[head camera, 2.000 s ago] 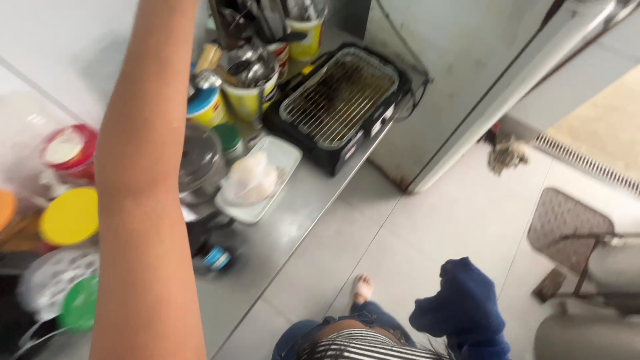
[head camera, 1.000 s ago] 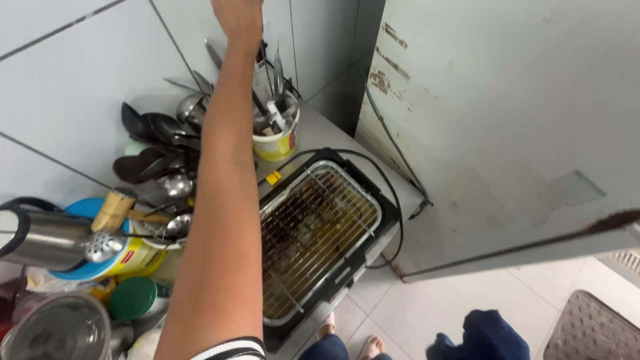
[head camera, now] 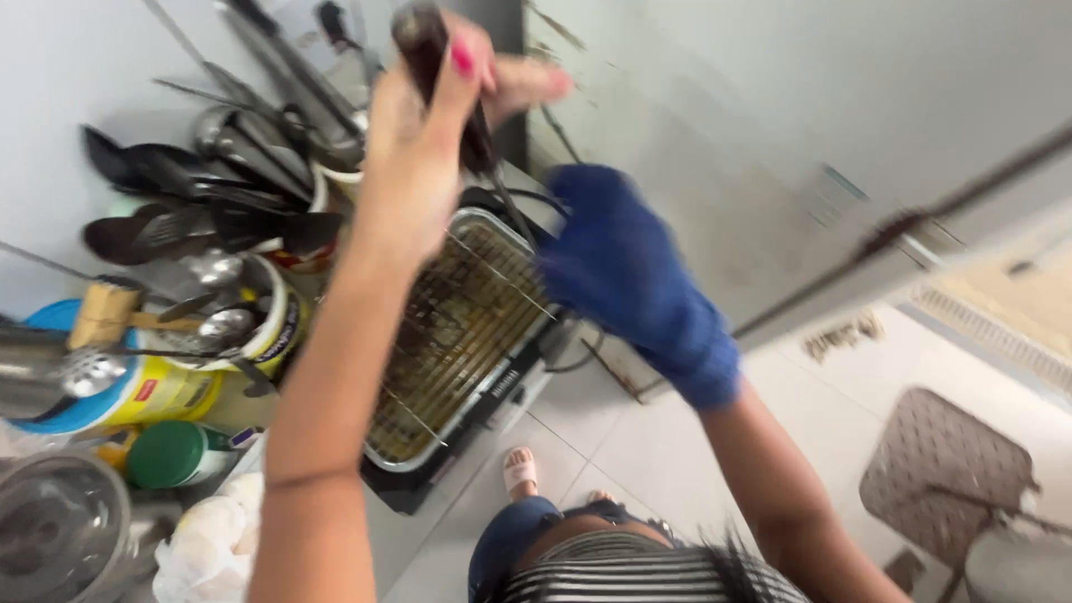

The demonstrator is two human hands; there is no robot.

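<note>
My bare left hand point(head camera: 427, 142) is raised over the counter, its thumb pressed on the dark handle point(head camera: 431, 63) of a utensil with a thin metal shaft. The shaft slants down toward my right hand point(head camera: 611, 251), which wears a blue fabric glove. Blur hides whether the glove touches the shaft and how its fingers are bent. Below both hands lies an electric grill point(head camera: 469, 327) with a stained wire rack. The working end of the utensil is not discernible.
Left of the grill stand buckets point(head camera: 289, 322) of ladles and spoons, black utensils point(head camera: 159, 234), a green-lidded jar point(head camera: 167, 454), a glass lid point(head camera: 59, 528) and a plastic bag of eggs or similar pale items point(head camera: 213, 536). A worn white panel point(head camera: 754, 126) rises at right; a stool point(head camera: 950, 477) stands beyond.
My left hand, earlier reaching to the utensils at the top, has come back holding a dark-handled utensil. The gloved right hand has risen from low in the view to beside it.
</note>
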